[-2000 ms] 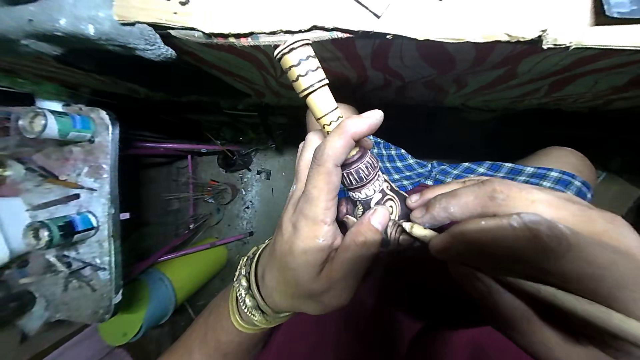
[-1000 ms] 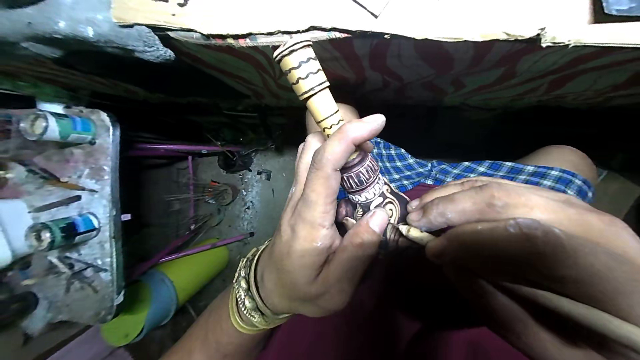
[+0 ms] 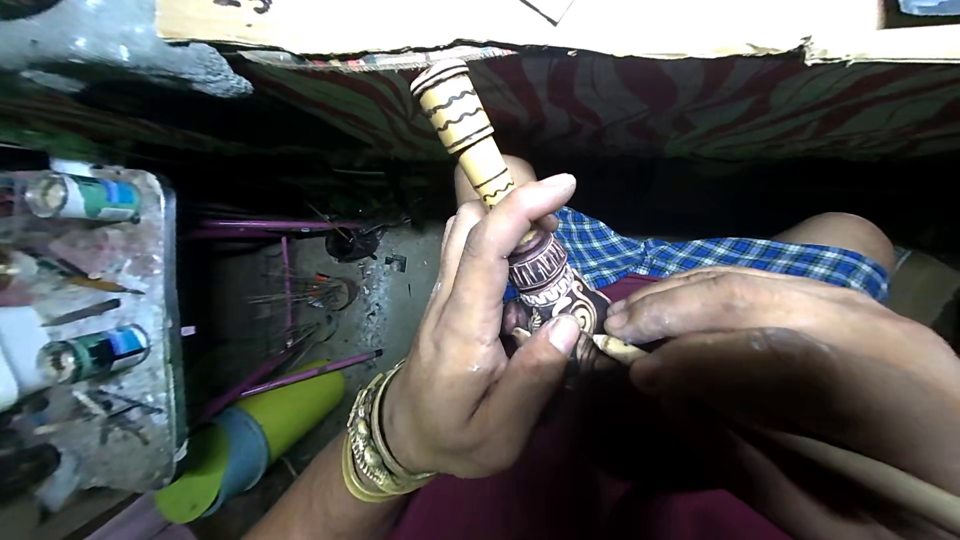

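Observation:
My left hand (image 3: 480,345), with gold-toned bangles at the wrist, grips a dark carved ornamental piece (image 3: 551,277) with pale grooves and scrolls. A yellow turned shaft (image 3: 457,112) with black wavy lines and rings extends from it, up and to the left beyond my fingers. In my right hand (image 3: 780,337) is a slim pale wooden tool (image 3: 616,348), its thin tip at the dark scrollwork beside my left thumb. The tool's long handle shows again below that hand. My left fingers cover part of the piece, and its lower end lies in shadow.
At the left, a stained tray table (image 3: 161,300) holds jars (image 3: 94,352), brushes and small tools. Purple metal bars (image 3: 311,373) and a green-and-blue cylinder (image 3: 247,442) are near the floor. Cardboard (image 3: 675,30) lies across the top, and blue plaid cloth (image 3: 720,259) covers the lap.

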